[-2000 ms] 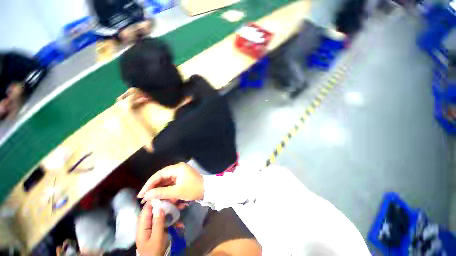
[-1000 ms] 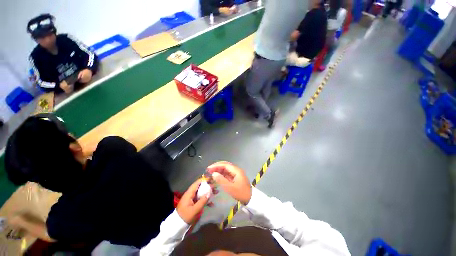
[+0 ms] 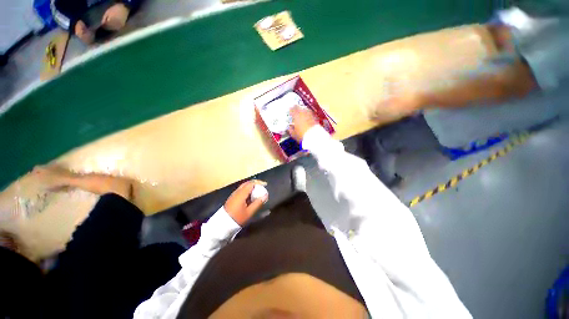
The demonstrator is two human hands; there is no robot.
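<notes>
My left hand (image 3: pixel 244 202) holds a small rounded white part (image 3: pixel 259 194) between thumb and fingers, in front of the bench edge. A red carton (image 3: pixel 267 125), open at the top, sits on the pale wooden bench. My right hand (image 3: pixel 302 123) reaches into the carton at a white, crinkled bag-like bundle (image 3: pixel 279 112). Its fingertips are blurred, so I cannot tell whether they grip anything. A dark blue item (image 3: pixel 290 146) lies in the carton's near corner.
The pale bench (image 3: pixel 206 149) runs beside a green conveyor belt (image 3: pixel 156 81). A cardboard piece with white items (image 3: pixel 278 31) lies on the belt. A person in black (image 3: pixel 100 249) sits at left. Blurred arms (image 3: pixel 449 87) rest at right. Another person's hands (image 3: pixel 103 22) show across the belt.
The view has moved up to the carton. My right hand has left the white part and reached into the carton. My left hand still holds the part.
</notes>
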